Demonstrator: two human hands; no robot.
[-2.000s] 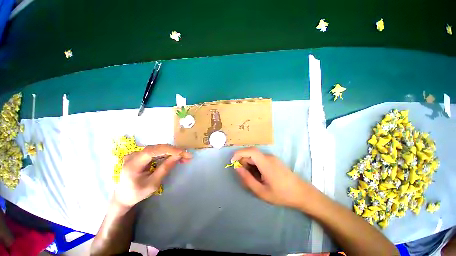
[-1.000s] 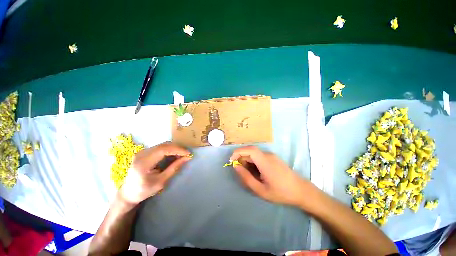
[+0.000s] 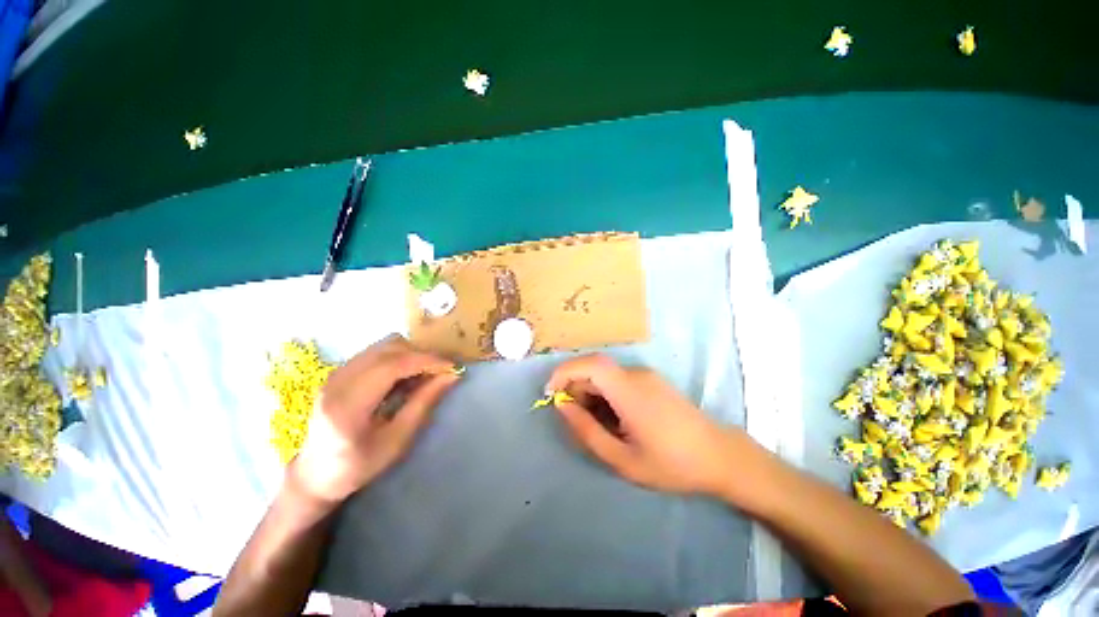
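Note:
My right hand pinches a small yellow-and-white figure body between thumb and fingertips, just below the cardboard. My left hand pinches a tiny yellow part at its fingertips, left of the body and apart from it. A pile of small yellow parts lies left of my left hand and is partly hidden by it. A large pile of yellow-and-white bodies lies at the right. The brown cardboard pad holds a flat white disc at its lower edge.
A white round piece with a green tip sits on the cardboard. Black tweezers and a single yellow figure lie on the teal edge. Several figures sit on the green conveyor belt. Another pile is at far left.
My left hand has come to pinch a tiny yellow part, moving away from the small-part pile. The figures on the belt have shifted right. My right hand keeps its hold.

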